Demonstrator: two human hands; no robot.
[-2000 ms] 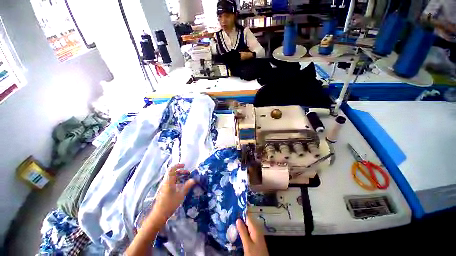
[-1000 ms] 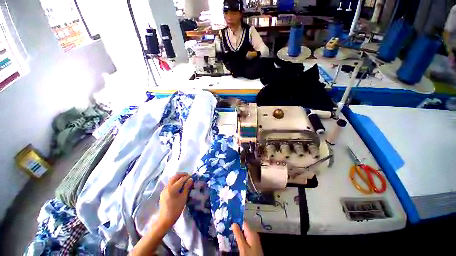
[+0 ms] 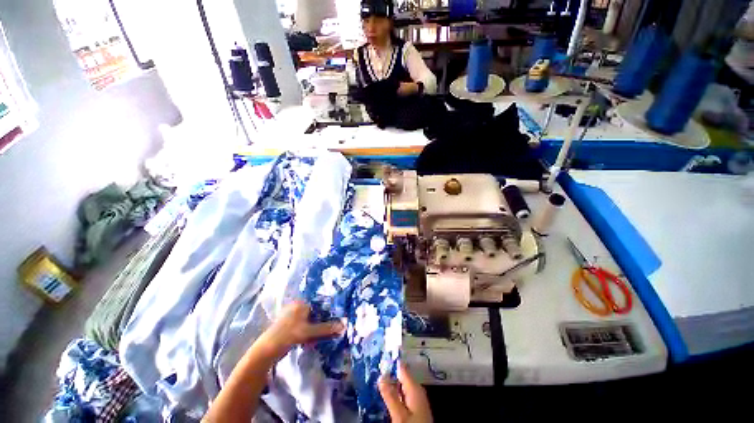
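A blue floral panel with white flowers (image 3: 364, 289) lies at the left side of the cream-white overlock machine (image 3: 467, 215), its right edge running along the needle area (image 3: 407, 252). My left hand (image 3: 299, 326) lies on the panel with the thumb pointing right; whether it grips the cloth is unclear. My right hand (image 3: 405, 396) pinches the panel's right edge near the bottom of the picture, and is partly cut off there.
Pale and floral garment pieces (image 3: 207, 273) are heaped left of the machine. Orange-red scissors (image 3: 601, 289) and a small tray of parts (image 3: 602, 340) are at the right. Black fabric (image 3: 479, 144) lies behind. A person (image 3: 388, 66) sits opposite.
The floral panel has moved up along the machine and shifted. My left hand has slid down and right, its thumb now stretched over the panel. My right hand stays at the lower edge.
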